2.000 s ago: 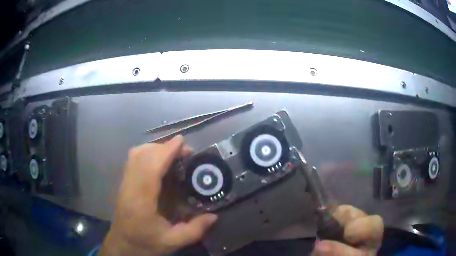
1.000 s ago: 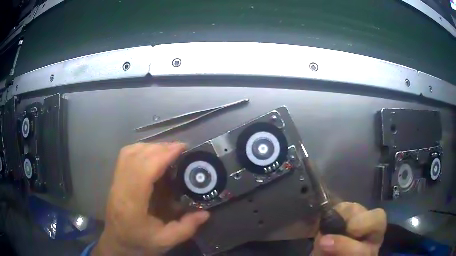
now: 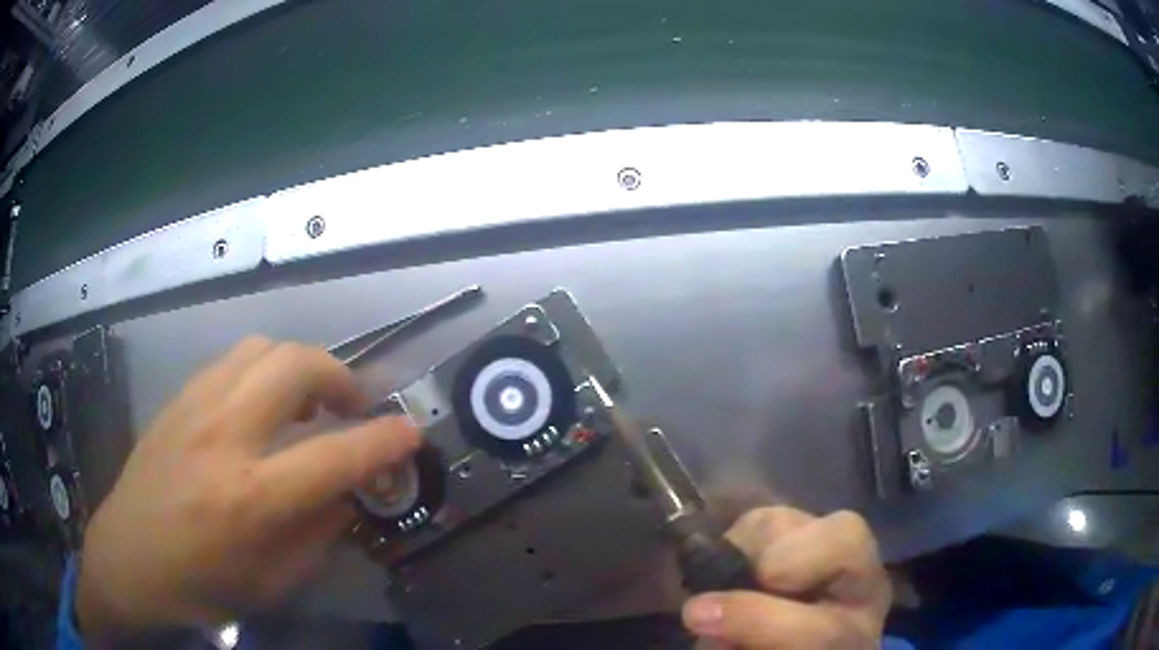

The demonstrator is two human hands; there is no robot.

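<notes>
A grey metal fixture (image 3: 489, 540) lies tilted on the bench with two round black-rimmed units. The right unit (image 3: 512, 397) is fully visible. The left unit (image 3: 413, 489) is partly covered by my left hand (image 3: 242, 483), whose fingers reach over the fixture's left end; whether they hold anything is hidden. My right hand (image 3: 801, 578) is closed on the dark handle of a soldering iron (image 3: 661, 483). Its silver shaft points up and left, with the tip beside the right unit's lower right edge. I cannot tell whether the tip touches. Tweezers (image 3: 420, 318) lie behind my left fingers.
Another fixture (image 3: 953, 292) lies at the right with a pale disc and a black-rimmed unit. More fixtures (image 3: 95, 394) stand at the far left. A silver rail (image 3: 763, 165) and green conveyor (image 3: 508, 64) run behind. Blue sleeves show at the lower edges.
The view has shifted, so the held fixture and tweezers appear further left. My left fingers have moved from gripping the fixture's end to over the left unit. The right hand keeps the iron.
</notes>
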